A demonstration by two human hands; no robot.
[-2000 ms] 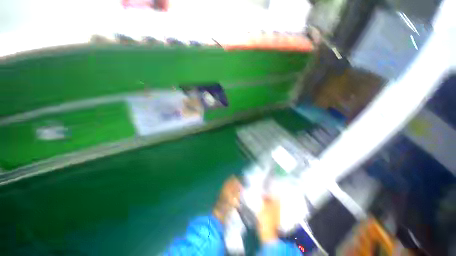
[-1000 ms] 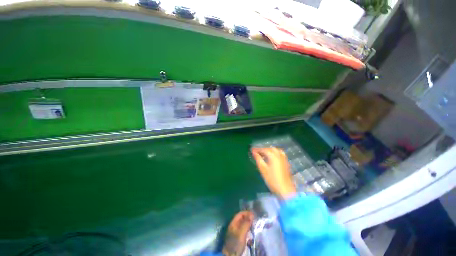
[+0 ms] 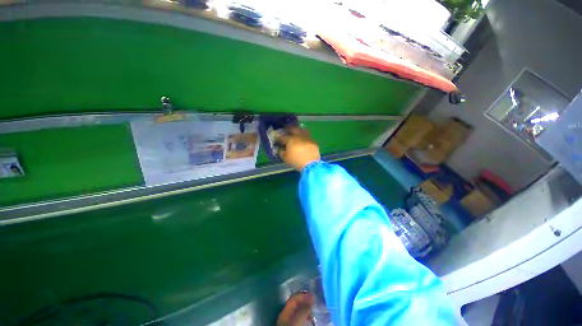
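Note:
My right hand [image 3: 300,150], in a blue sleeve, is at a dark holder [image 3: 268,132] on the green back panel. Its fingers are over a small whitish item in the holder; whether they grip it I cannot tell. My left hand [image 3: 297,310] is low in the picture, cut off by the bottom edge, with its fingers on a clear plastic bag [image 3: 317,297]. My right sleeve hides part of the bag and the bench behind it.
A printed instruction sheet [image 3: 191,150] hangs left of the holder. Stacked grey trays [image 3: 411,230] stand at the bench's right end, with cardboard boxes [image 3: 440,141] beyond. A white machine frame [image 3: 520,248] crosses the lower right. A dark cable [image 3: 96,297] lies lower left.
My right hand has moved from the clear tray up and left to the dark holder on the panel. My left hand stays low by the bag. The view has shifted slightly.

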